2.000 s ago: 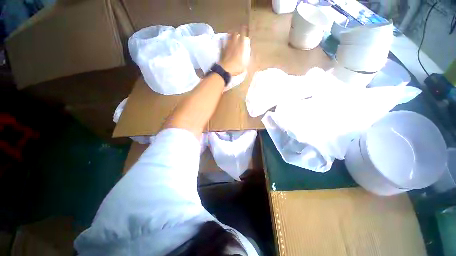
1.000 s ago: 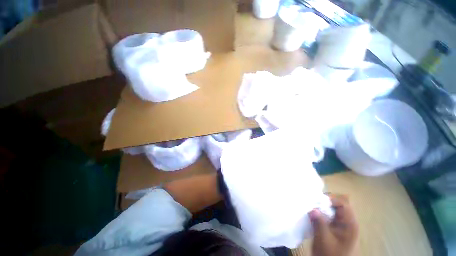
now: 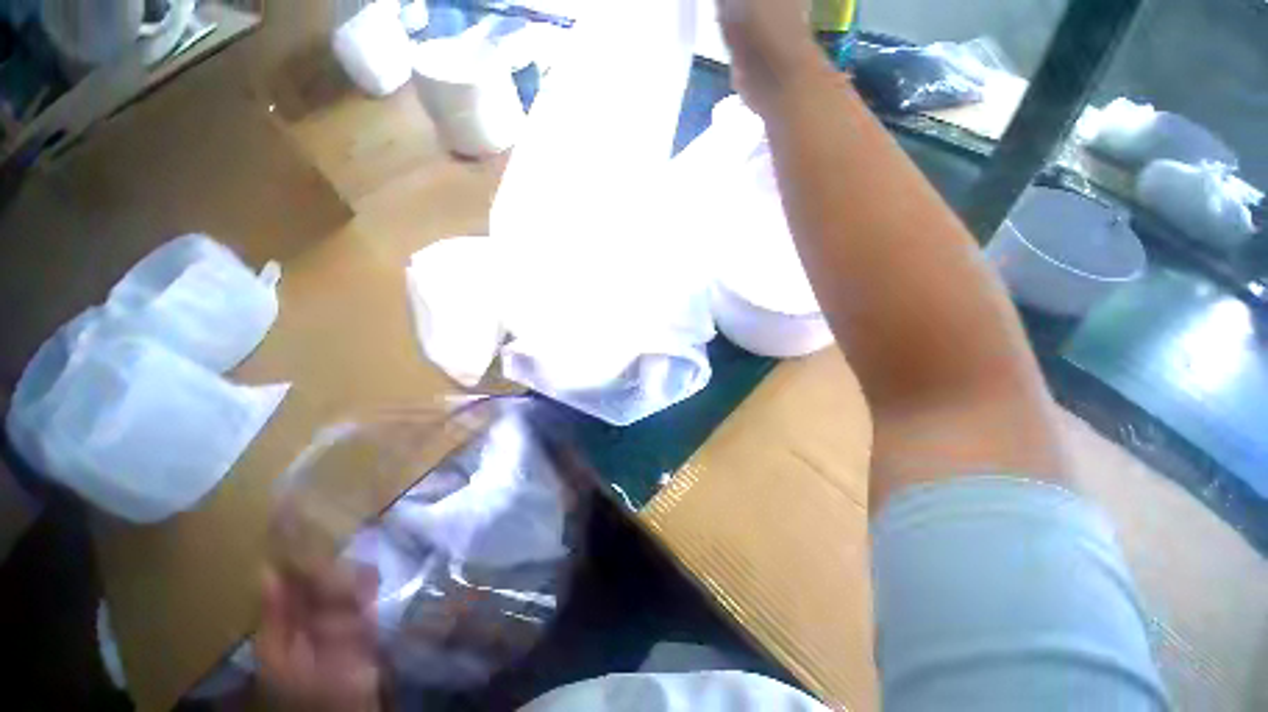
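My left hand [image 3: 320, 626], blurred at the lower left, holds a clear bowl [image 3: 480, 612] by its left side. White wrapping shows through the bowl. My right hand [image 3: 758, 35] is at the top edge, partly cut off, beside very bright white material; its grip is unclear. A loose pile of white wrapping [image 3: 605, 264] lies on the bench in front of me. A white tub [image 3: 772, 323] sits partly hidden behind my right forearm. Wrapped tubs [image 3: 160, 417] stand together on the cardboard sheet [image 3: 327, 355] at the left.
White tubs [image 3: 470, 104] stand at the back. A cardboard mat [image 3: 779, 487] covers the near bench. Another round tub [image 3: 1068, 251] is at the right, past a dark metal post [image 3: 1064, 118]. White bundles [image 3: 1199, 195] lie behind it.
The view has swung right. The white wrapped bundle at my hands is no longer seen there. My left hand now holds a clear bowl, and my right arm has stretched up and forward.
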